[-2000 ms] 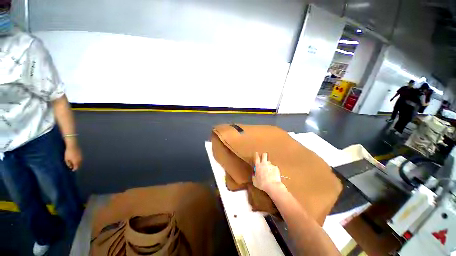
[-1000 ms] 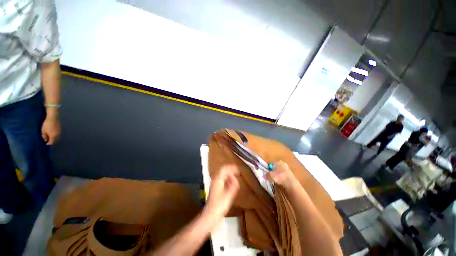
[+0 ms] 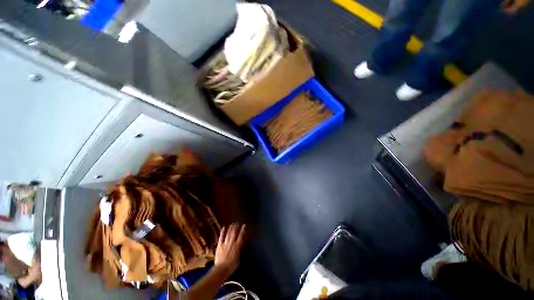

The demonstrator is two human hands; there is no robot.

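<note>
A big heap of brown bag pieces (image 3: 164, 217) with white paper tags lies at the lower left, beside a grey cabinet. My left hand (image 3: 229, 249) is at the heap's right edge, fingers extended and slightly apart, with nothing visible in it; whether it touches the heap is unclear. Brown panels (image 3: 492, 164) with dark strips lie on the low cart (image 3: 410, 137) at the right. A fanned stack of brown layers (image 3: 492, 240) hangs below them at the lower right edge. My right hand is out of the picture.
A blue bin (image 3: 336, 120) with brown pieces stands beside a cardboard box (image 3: 263, 88) holding cream pieces. A metal-framed stool or stand (image 3: 322, 281) is at bottom centre. A person's legs (image 3: 410, 35) are at the top right. The grey cabinet (image 3: 129, 140) is at the left.
The view has swung sharply down and around, from the worktable to floor, bins and heap. My left hand is now by the heap. My right hand and the turquoise tool have left view.
</note>
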